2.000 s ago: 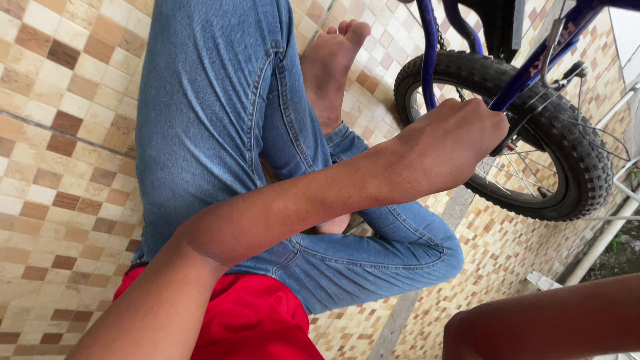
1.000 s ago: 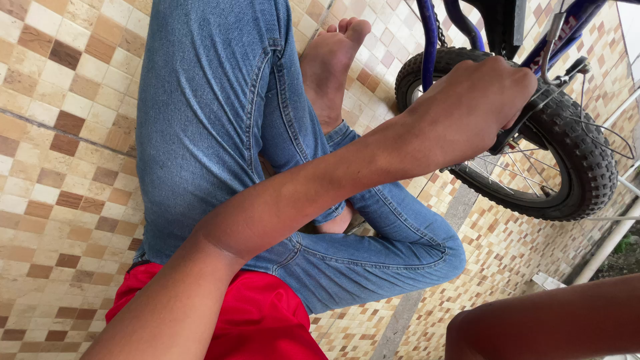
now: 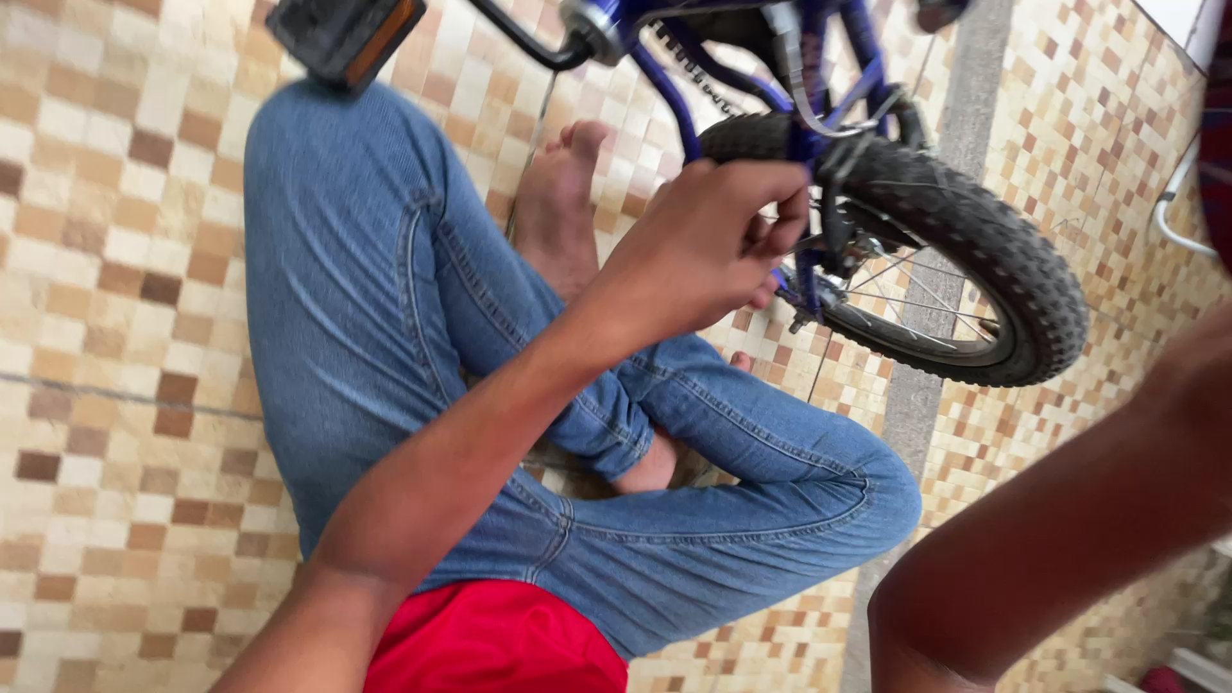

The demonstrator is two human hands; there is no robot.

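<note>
My left hand [image 3: 712,250] reaches across my bent legs to a blue bicycle frame [image 3: 813,164], with its fingers curled beside the frame tubes and a black brake arm [image 3: 843,226]. Blur and the hand itself hide whether anything is between the fingers. The knobby black tyre [image 3: 1020,241] of the spoked wheel lies just right of the hand. A thin metal cable [image 3: 804,106] curves above the tyre. My right forearm runs up past the right edge, and that hand is out of view.
A black pedal with an orange reflector [image 3: 385,43] is at my knee, joined to a black crank arm [image 3: 525,43]. My bare feet and jeans are on the mosaic-patterned tile floor [image 3: 125,318]. A white curved tube [image 3: 1165,217] stands at the far right.
The bicycle has shifted left relative to my legs, and its pedal and crank have come into view. My left hand has opened its grip somewhat. My right forearm has swung upward. The view has tilted.
</note>
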